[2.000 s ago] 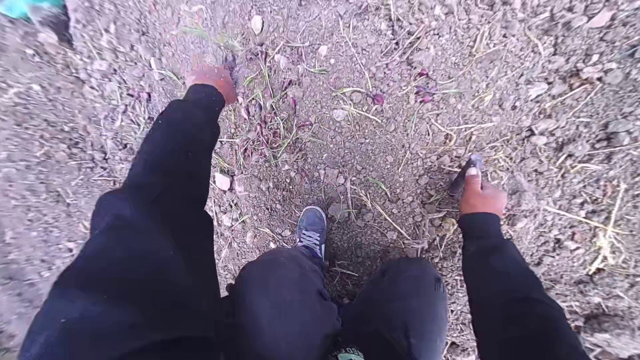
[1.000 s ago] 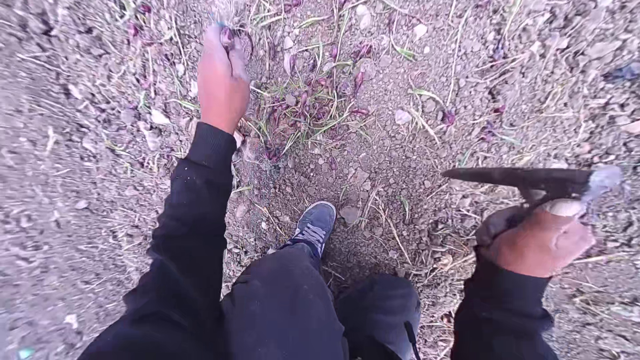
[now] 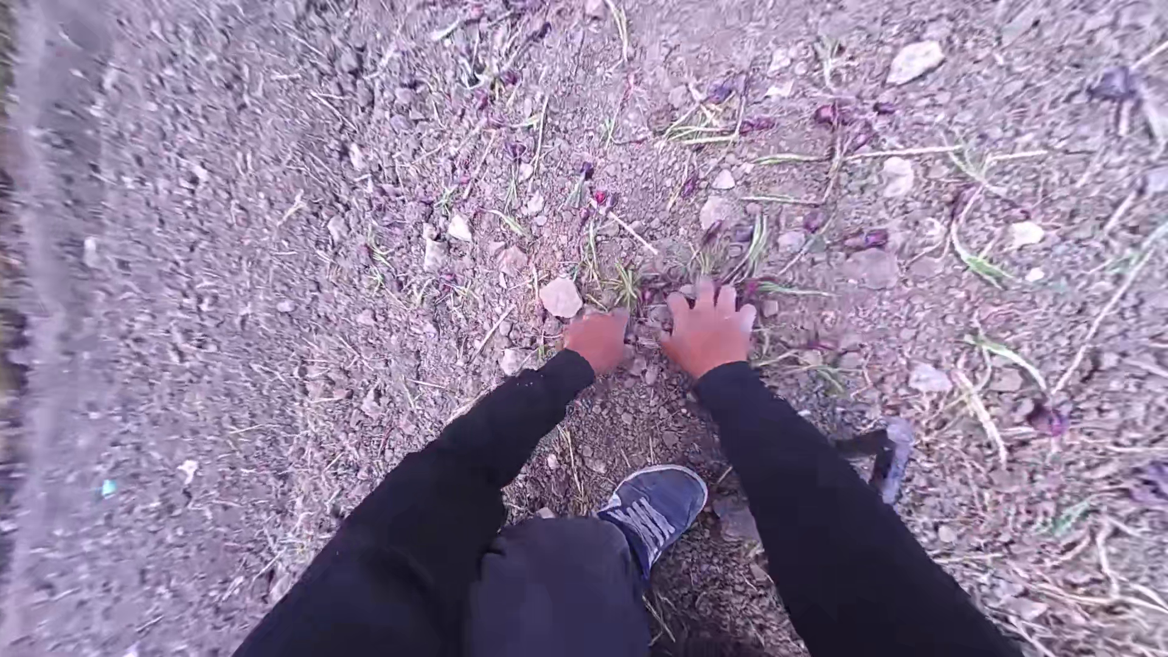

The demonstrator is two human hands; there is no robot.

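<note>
My left hand [image 3: 598, 340] is low over the soil beside a pale stone [image 3: 560, 297]; its fingers point down and are blurred, so whether it grips anything is hidden. Just to its right, my right hand [image 3: 707, 327] is spread palm down with nothing held, its fingertips at some small purple onions with green tops [image 3: 753, 246]. More such purple bulbs [image 3: 835, 115] and green shoots lie scattered farther out. A metal-headed hand tool [image 3: 890, 461] rests on the ground at the right, partly hidden behind my right sleeve.
Dry, cloddy soil [image 3: 274, 365] with straw and stones surrounds my hands. A larger pale stone [image 3: 915, 62] lies at the upper right. My shoe [image 3: 657, 511] is planted just below the hands. Dry stalks [image 3: 1095, 584] are strewn at the lower right.
The hand tool, in my right hand a second ago, now lies on the ground. My right hand is bare and spread, and both hands have come close together. The view has shifted.
</note>
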